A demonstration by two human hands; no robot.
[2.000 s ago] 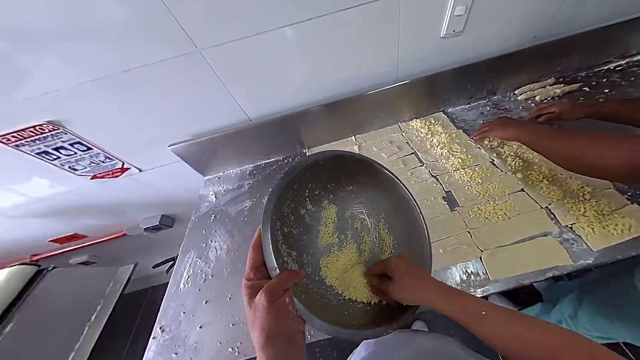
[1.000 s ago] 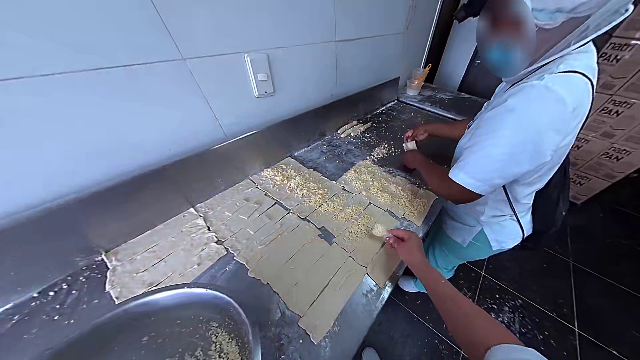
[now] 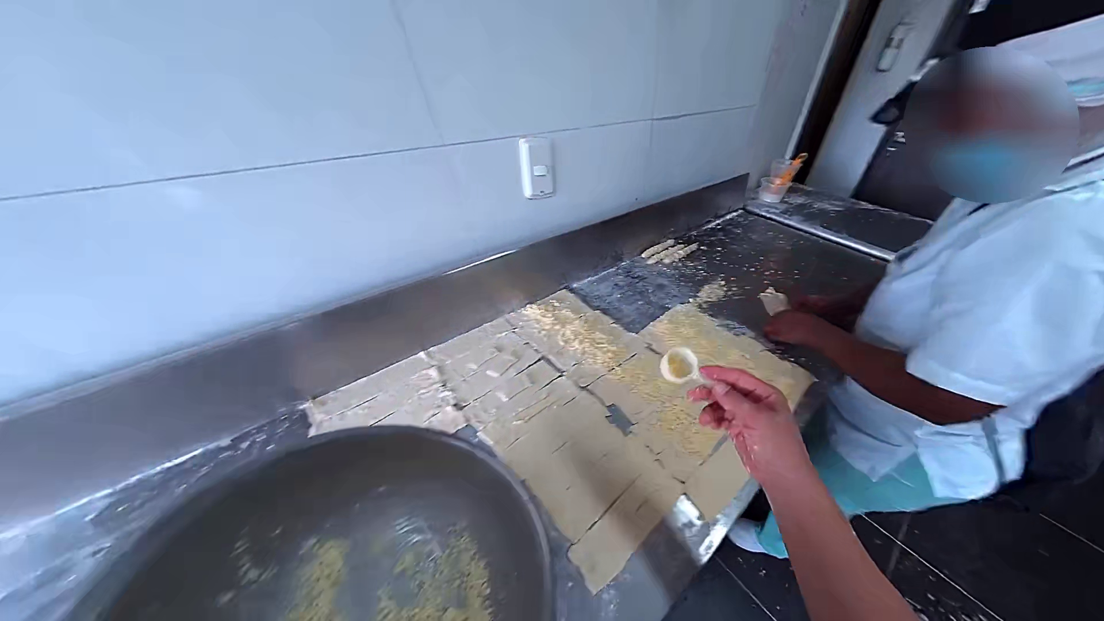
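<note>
My right hand (image 3: pixel 749 414) grips a small white scoop (image 3: pixel 680 366) by its handle, with some yellowish filling in its cup, above the dough sheets. Below it, flat rectangles of pale dough (image 3: pixel 561 457) lie side by side on the steel table. Crumbly yellow filling (image 3: pixel 660 392) is scattered over the pieces at the back and right. At the lower left stands a large round metal bowl (image 3: pixel 535 552) with loose yellow filling (image 3: pixel 448 578) inside. My left hand is out of the picture.
A co-worker in white (image 3: pixel 1026 302) stands at the table's right side, hands around a rolled piece of dough (image 3: pixel 774 301). Thin dough strips (image 3: pixel 669 251) lie near the steel backsplash (image 3: pixel 362 336). Plastic cups (image 3: pixel 776 188) stand at the far corner. A wall switch (image 3: pixel 536 168) is above.
My left hand, on the bowl two seconds ago, is out of view. My right hand has left the bowl and is over the dough, holding the scoop. The view has swung right.
</note>
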